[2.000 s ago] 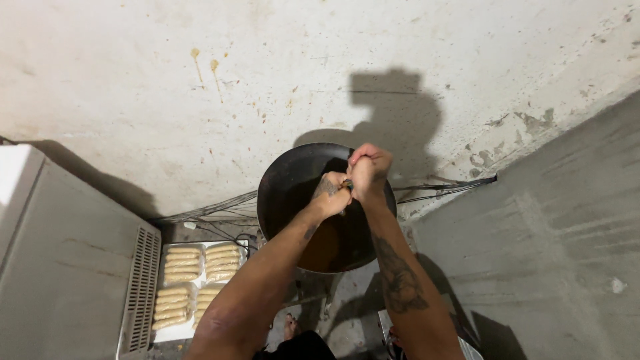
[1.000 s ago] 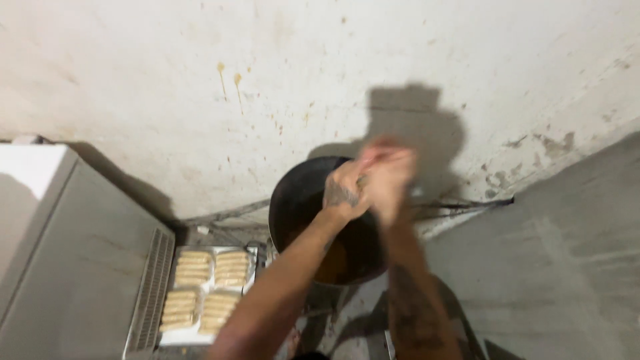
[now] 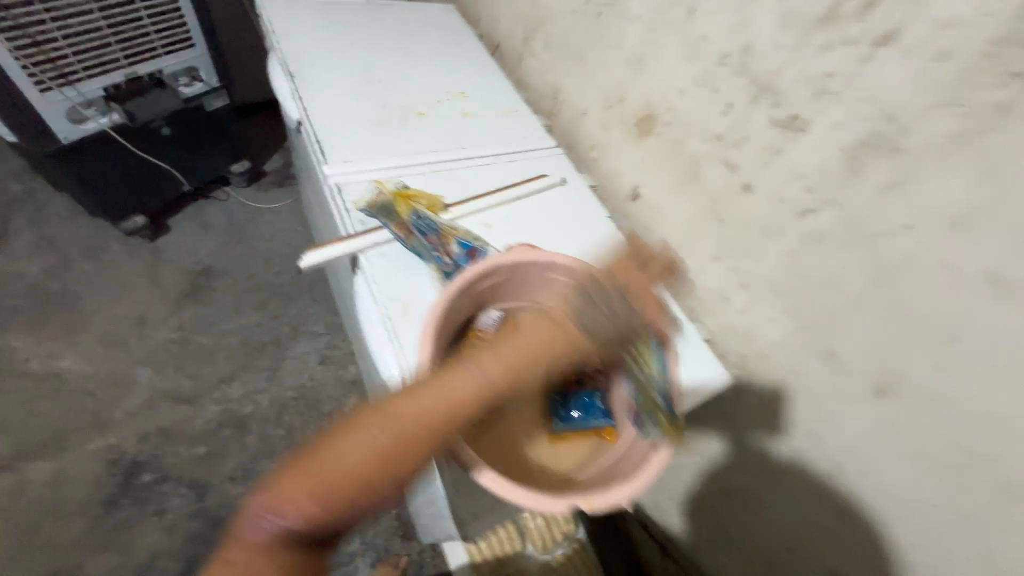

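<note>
My left arm reaches from the lower left across a pink plastic tub [image 3: 448, 336]. Strongly blurred, my left hand [image 3: 612, 308] is over the tub's right side. Just below it, a blue and yellow plastic packet [image 3: 652, 388] lies against the right rim; the blur hides whether my fingers grip it. Inside the tub are a shiny blue and orange packet [image 3: 582, 410] and a small whitish item [image 3: 488, 322]. Another blue and yellow packet [image 3: 424, 228] rests beyond the tub on a white chest-like appliance [image 3: 400, 88]. My right hand cannot be made out.
A thin white and brown strip [image 3: 336, 248] lies across the appliance's top, under the packet. A wall [image 3: 840, 200] runs along the right. An appliance with a slatted grille [image 3: 104, 40] and a cable stands at the upper left. Pale rolls in clear wrapping [image 3: 528, 544] show at the bottom.
The view has swung far, from the dark pan to the pink tub. Both my hands were together over the pan earlier; now my left hand is over the tub.
</note>
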